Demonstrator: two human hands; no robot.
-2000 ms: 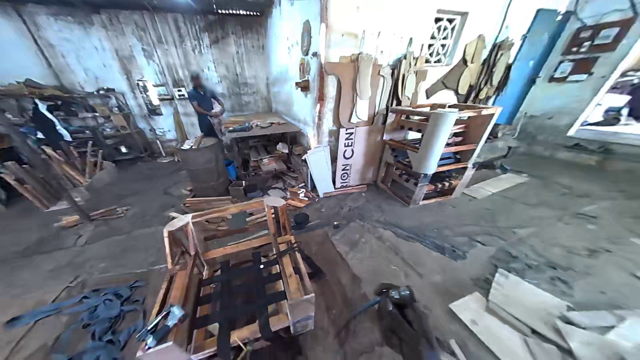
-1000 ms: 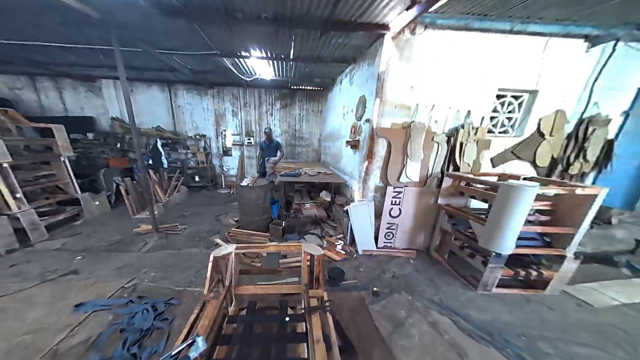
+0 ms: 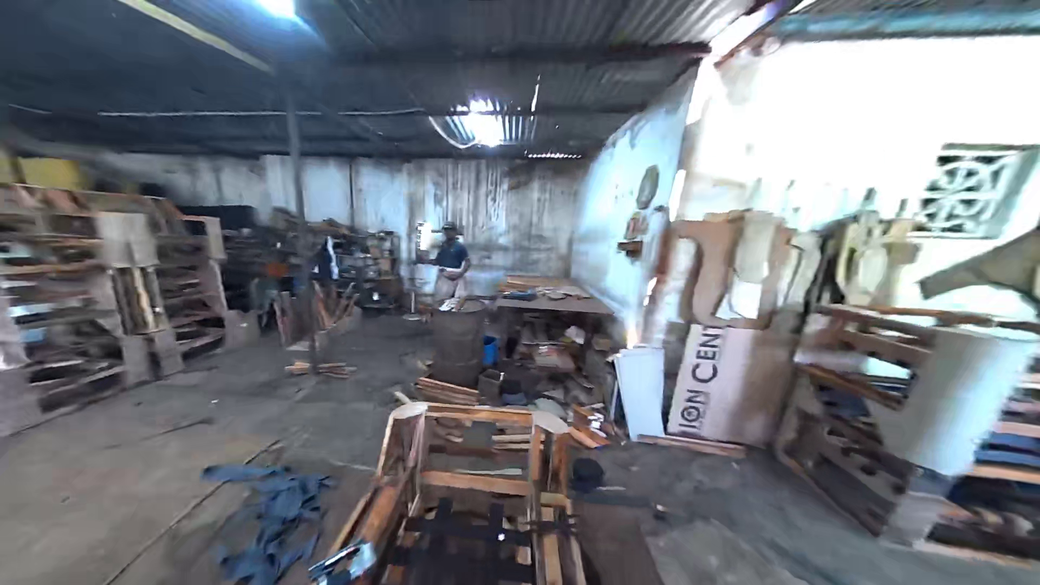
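Neither my left hand nor my right hand shows in the head view, so what they hold or touch is hidden. Closest to me, at the bottom centre, stands a wooden armchair frame [image 3: 475,485] with dark webbing straps [image 3: 463,540] woven across its seat. A shiny metallic tool [image 3: 345,562], too blurred to name exactly, lies on the frame's left arm. Dark blue cloth strips [image 3: 272,520] are heaped on the floor left of the frame.
Ahead, a person [image 3: 451,264] stands behind a metal drum [image 3: 459,345], beside a workbench [image 3: 552,303]. Wooden furniture frames stand stacked at left [image 3: 134,301] and right [image 3: 861,390]. A post [image 3: 297,203] rises left of centre. Wood pieces [image 3: 447,392] lie behind the armchair frame.
The view has swung up and to the left, bringing the roof and the left stack of frames into sight. The white panels on the floor at right have left the view.
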